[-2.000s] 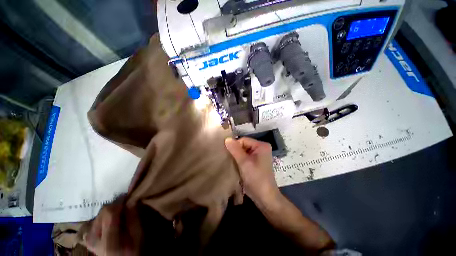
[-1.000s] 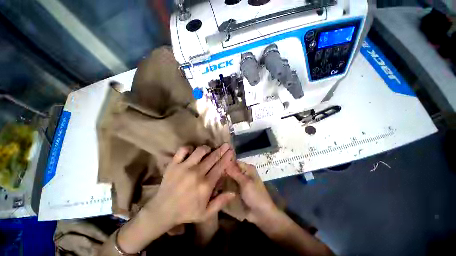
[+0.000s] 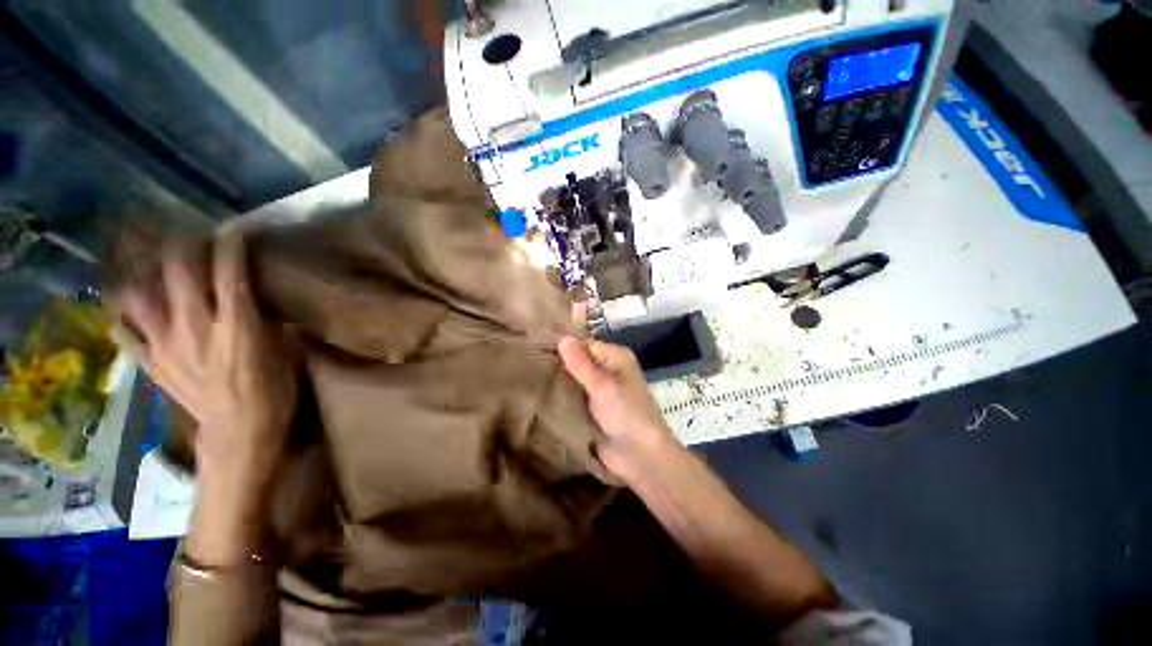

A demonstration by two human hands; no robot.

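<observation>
The brown garment piece (image 3: 417, 416) lies in folds over the left of the table and hangs over its front edge. Its right-hand border runs up to the lit presser foot area (image 3: 562, 252) of the white overlock machine (image 3: 745, 76). My right hand (image 3: 613, 391) pinches this border just below the foot, thumb and finger closed on the cloth. My left hand (image 3: 196, 341) is at the far left, blurred, on the cloth's left part with its fingers spread; whether it grips the cloth is unclear.
A dark chute opening (image 3: 670, 343) is right of my right hand. Black-handled snips (image 3: 834, 275) lie on the white table (image 3: 935, 271), with dark trimmings near the printed ruler. A yellow bundle (image 3: 57, 379) is at the far left. The control panel (image 3: 865, 107) is lit.
My left hand has moved from beside my right hand to the far left, and the cloth is spread out further left. My right hand stays near the foot, slightly higher.
</observation>
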